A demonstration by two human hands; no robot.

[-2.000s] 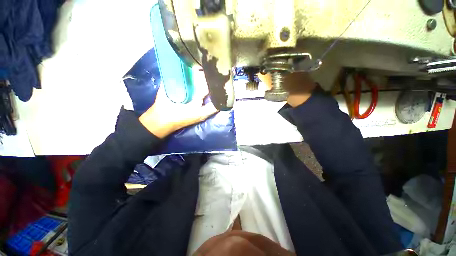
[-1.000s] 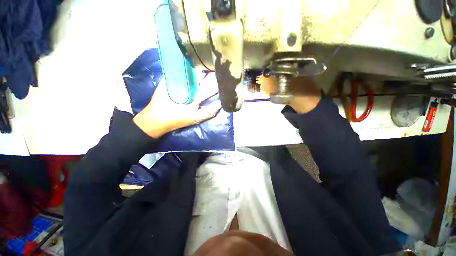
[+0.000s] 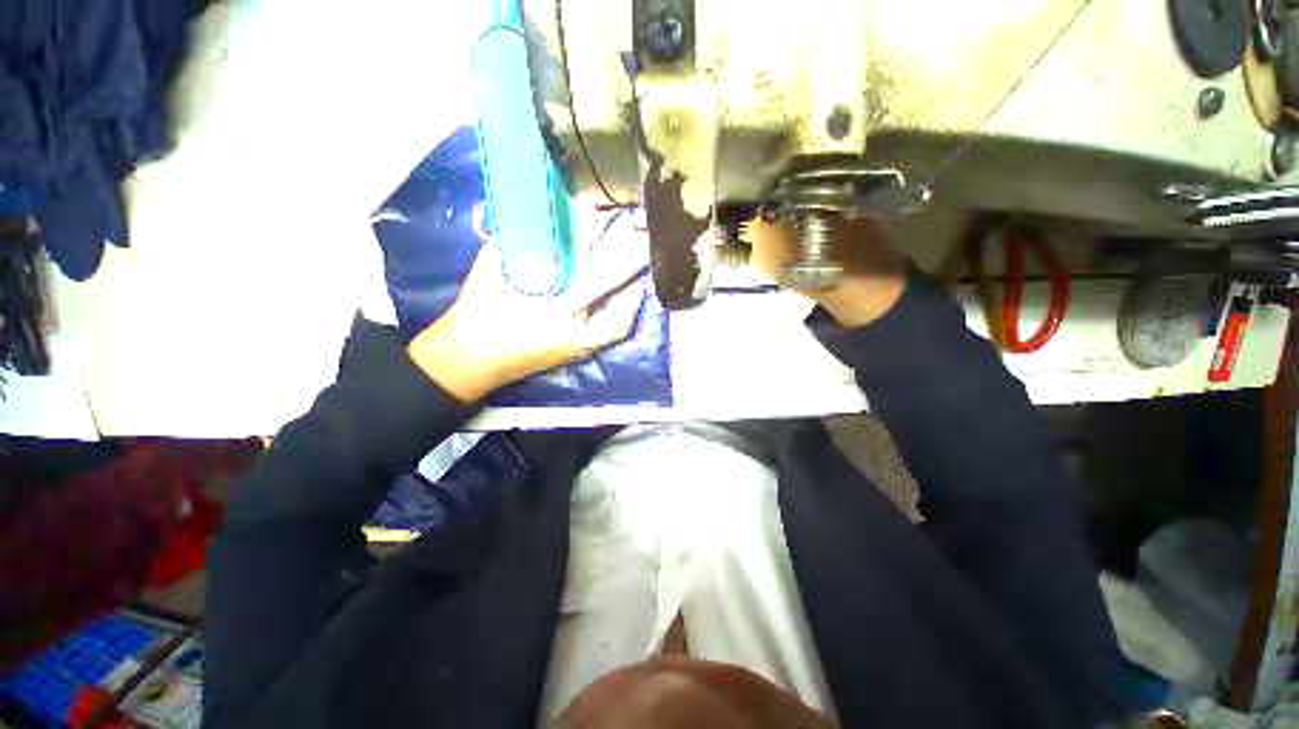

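A shiny navy panel (image 3: 435, 235) lies on the white table left of and under the head of the cream sewing machine (image 3: 969, 86). My left hand (image 3: 520, 321) rests on the panel with fingers spread, partly behind the turquoise lamp bar (image 3: 524, 171). My right hand (image 3: 841, 271) is behind the machine's ribbed silver screw (image 3: 812, 249); its fingertips are largely hidden, and I cannot tell what it touches. The needle area is hidden behind the worn machine face.
Red-handled scissors (image 3: 1047, 292), a round grey disc (image 3: 1165, 316) and a small red tool (image 3: 1231, 339) lie at the right. A navy fabric pile (image 3: 86, 128) is at the far left. Navy pieces (image 3: 442, 491) hang below the table edge (image 3: 285, 413).
The panel's front edge has moved away from me, up to the table edge. My left hand has moved slightly with it. The view has shifted a little.
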